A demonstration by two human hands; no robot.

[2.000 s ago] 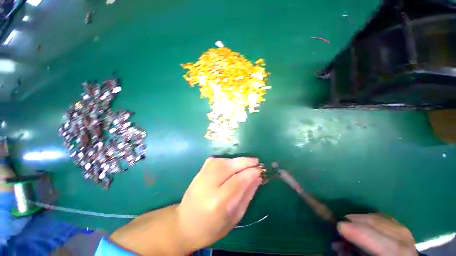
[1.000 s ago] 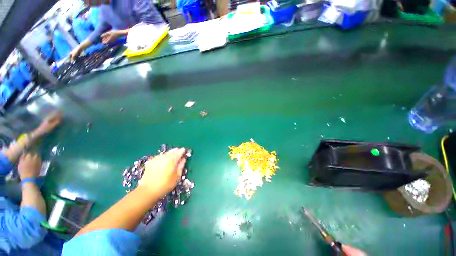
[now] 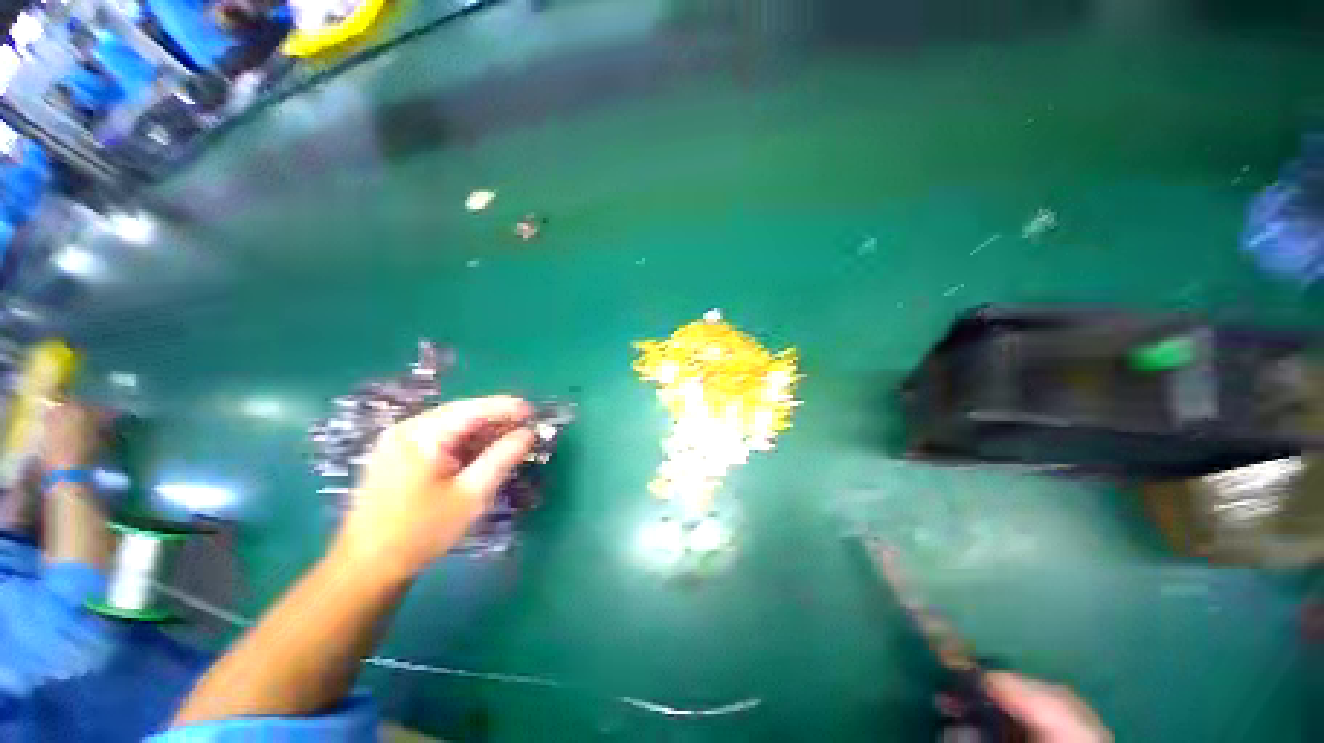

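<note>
My left hand (image 3: pixel 421 486) is over the right part of the pile of small silver-brown metal pieces (image 3: pixel 356 428). Its thumb and forefinger are pinched, with a shiny metal piece (image 3: pixel 546 430) at their tips, blurred. The hand hides part of the pile. My right hand (image 3: pixel 1048 708), cut off by the bottom edge, holds the soldering iron (image 3: pixel 937 627) by its dark handle. The iron's tip points up and left over the mat. A pile of yellow to pale chips (image 3: pixel 723 389) lies between the hands. Solder wire (image 3: pixel 479 674) lies on the mat at the front.
A black box-like unit (image 3: pixel 1075 392) with a green dot stands at the right, a brown container (image 3: pixel 1249 523) with silvery matter beside it. A solder spool (image 3: pixel 138 569) with green flanges and a neighbour's arm (image 3: pixel 73 515) are at the left. A bluish transparent object (image 3: pixel 1289 225) is far right.
My left hand has gone from in front of the yellow pile to the metal pile, and its fingertips are pinched there. The iron has moved away from the left hand. The view has shifted.
</note>
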